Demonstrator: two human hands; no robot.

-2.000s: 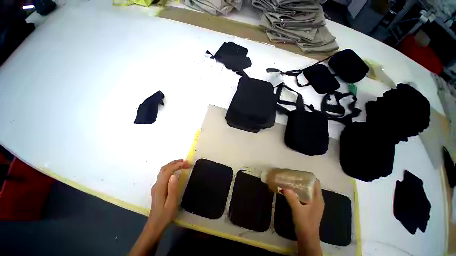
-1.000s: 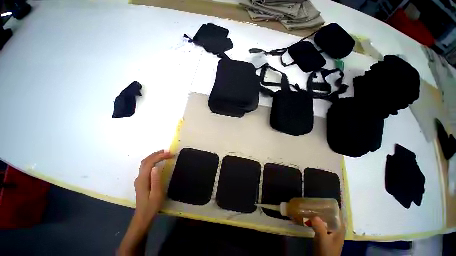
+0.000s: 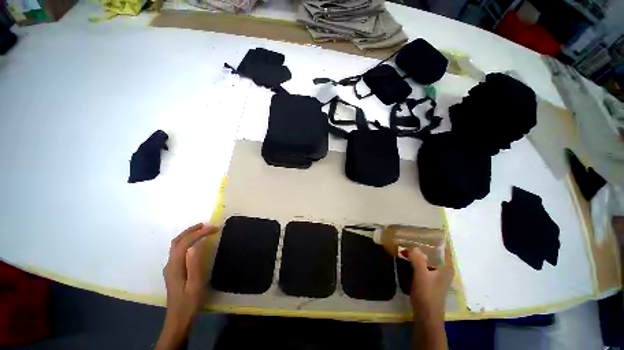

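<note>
Four black fabric panels lie in a row on the gluing board (image 3: 315,195). My right hand (image 3: 430,273) holds the glue bottle (image 3: 414,239) on its side, its pale nozzle pointing left. The nozzle tip is at the top left corner of the third panel (image 3: 368,270). The bottle and my hand hide much of the fourth panel (image 3: 405,273). My left hand (image 3: 186,263) rests empty at the board's left edge, fingers slightly bent, beside the first panel (image 3: 246,255). The second panel (image 3: 308,260) lies uncovered between the first and third.
Behind the row stand the left panel stack (image 3: 295,130), middle stack (image 3: 372,157) and right stack (image 3: 454,171). Black straps (image 3: 414,116) lie behind them. Loose black pieces (image 3: 530,227) lie at right, a black scrap (image 3: 148,157) at left. Beige-grey fabric (image 3: 352,22) is at the far edge.
The bottle has moved from the second panel's edges to the third panel's upper left corner. My left hand stays by the first panel. The whole view has shifted.
</note>
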